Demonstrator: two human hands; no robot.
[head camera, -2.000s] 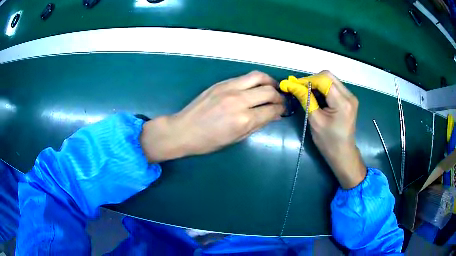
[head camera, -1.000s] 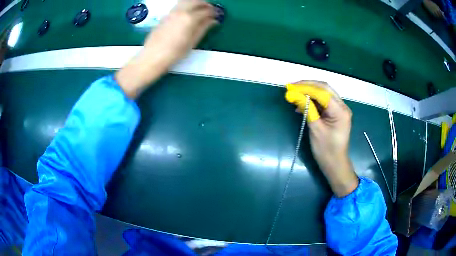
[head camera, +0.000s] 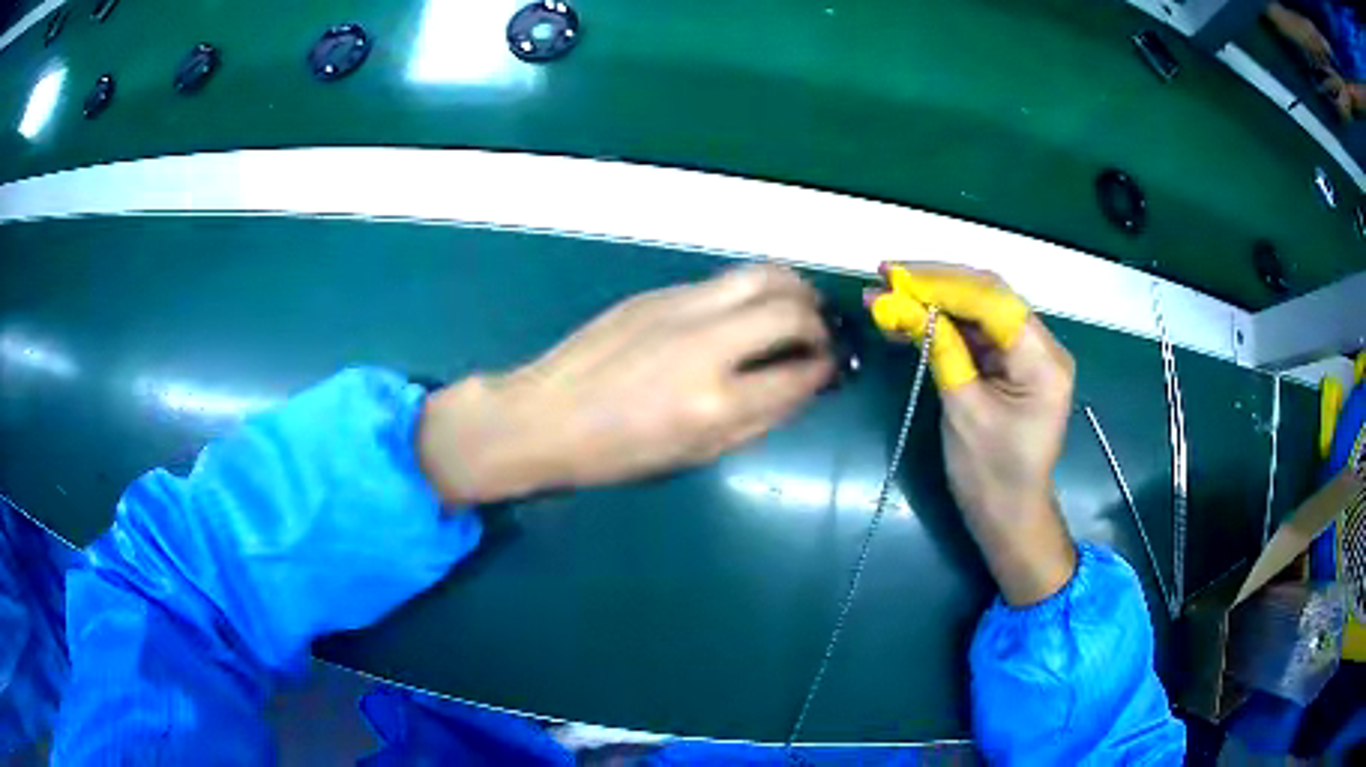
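Observation:
My left hand (head camera: 659, 375), bare and slightly blurred, holds a round black part (head camera: 844, 354) at its fingertips over the green bench. The part is mostly hidden by the fingers, with small bright spots showing. My right hand (head camera: 996, 367), with yellow finger cots on thumb and fingers, pinches the top of a long thin magnet stack (head camera: 869, 540). The stack hangs down across the bench to its near edge. The two hands are a small gap apart.
Beyond the white rail (head camera: 450, 183), the green belt carries several round black parts (head camera: 542, 29). Thin silver rods (head camera: 1178, 450) lie on the bench at the right. An open brown carton (head camera: 1300, 540) with clear plastic stands at the right edge. Another person's hands (head camera: 1318, 45) show at top right.
My left hand has come back from the belt to beside my right hand, now with a black part. One more part lies on the belt near the top middle. My right hand has barely moved.

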